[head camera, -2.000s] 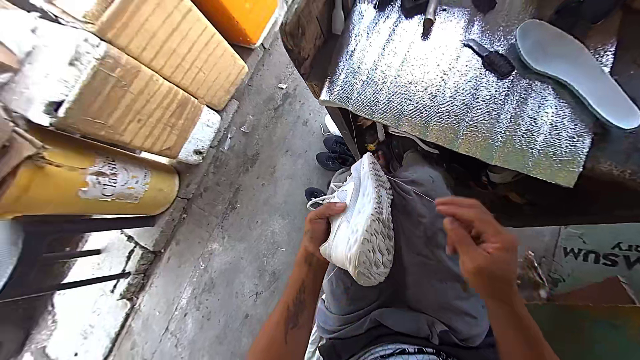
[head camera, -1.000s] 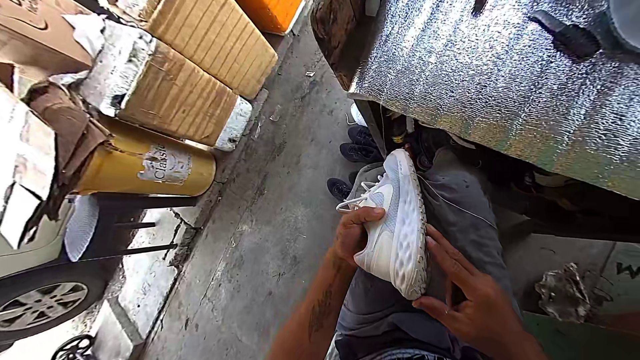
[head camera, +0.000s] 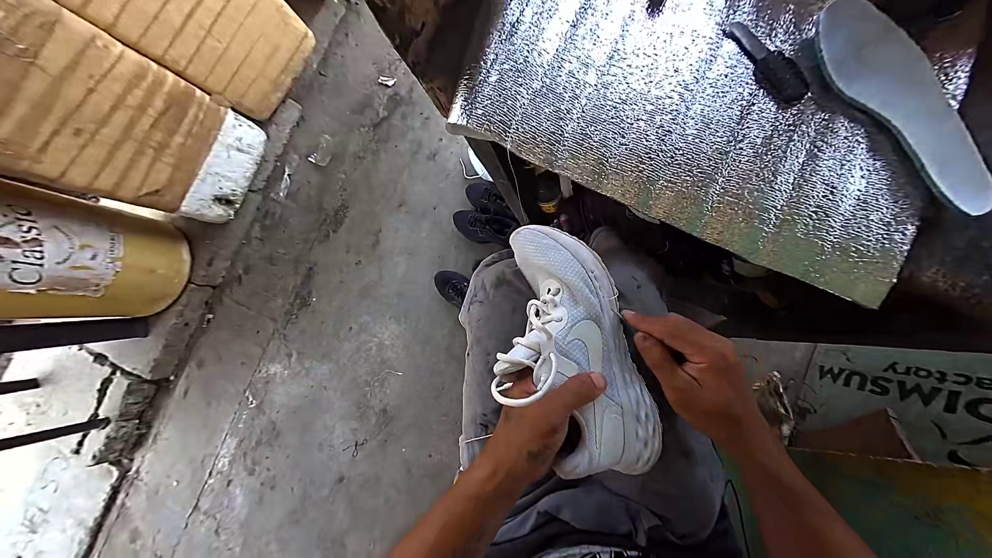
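Observation:
A white Nike sneaker (head camera: 597, 341) lies over my lap, its toe pointing up and away and its laced upper facing me. My left hand (head camera: 542, 422) grips it at the ankle opening, thumb on the side and fingers inside. Beside the sole's edge, my right hand (head camera: 690, 364) pinches something too small to make out, with thumb and forefinger together. A thin thread shows at the seam between upper and sole, near those fingertips.
A table covered with silver foil sheeting (head camera: 682, 139) holds a small black brush (head camera: 779, 76) and a grey insole (head camera: 899, 93). Black shoes (head camera: 484, 225) stand on the concrete floor beneath. Cardboard-covered blocks (head camera: 101, 108) and a yellow cylinder (head camera: 147, 267) are at left.
The sneaker has turned from showing its sole and side to showing its laced upper. My right hand was drawing thread away two seconds ago, then lay along the sole; now its fingertips pinch at the seam.

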